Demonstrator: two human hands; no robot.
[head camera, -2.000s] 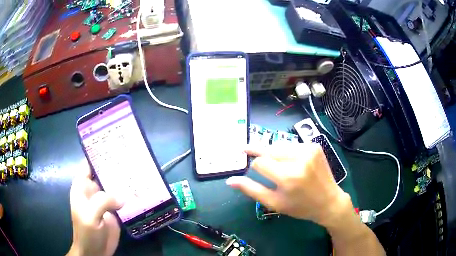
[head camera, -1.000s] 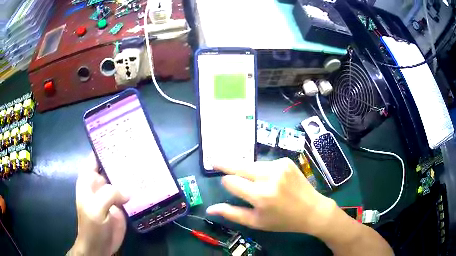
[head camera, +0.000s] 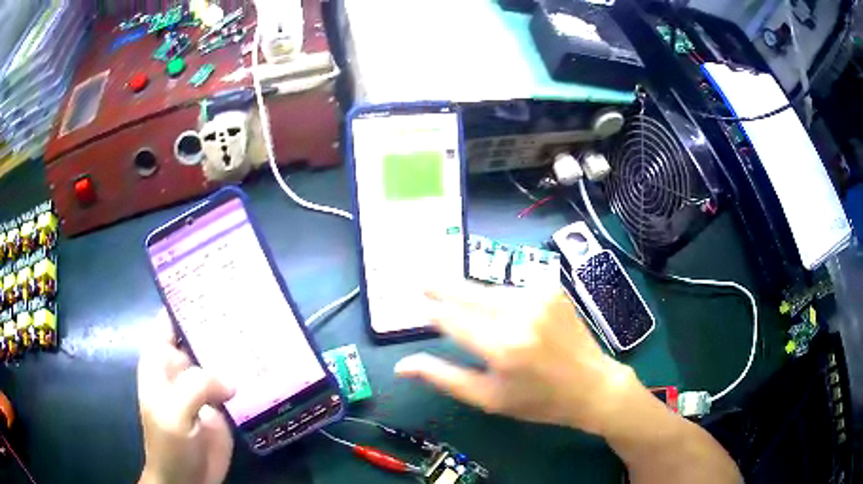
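My left hand (head camera: 184, 406) holds the hand-held smartphone (head camera: 237, 317), dark blue case, pink-topped white page, thumb at its lower left edge. The second smartphone (head camera: 409, 227) lies upright in view on the bench, white screen with a green block. My right hand (head camera: 539, 350) is over its lower right part, holding nothing, fingers apart, index fingertip over the lower screen; whether it touches cannot be told. A green board (head camera: 349, 372) lies between the phones, partly behind the held one. A clipped board (head camera: 449, 466) with red and black clips is at the bottom edge.
Dark red test box (head camera: 114, 170) at back left; finished boards (head camera: 28, 284) at far left. Bench instrument (head camera: 530, 142) and cooling fan (head camera: 651, 180) behind. Small green-and-white boards (head camera: 511, 262), a silver and black device (head camera: 610, 295), a red module (head camera: 665, 397) and a white cable (head camera: 755, 331) at right.
My right hand first moved left and down across the second phone's lower screen, then slightly back up and right. My left hand keeps holding its phone. The whole view shifted slightly.
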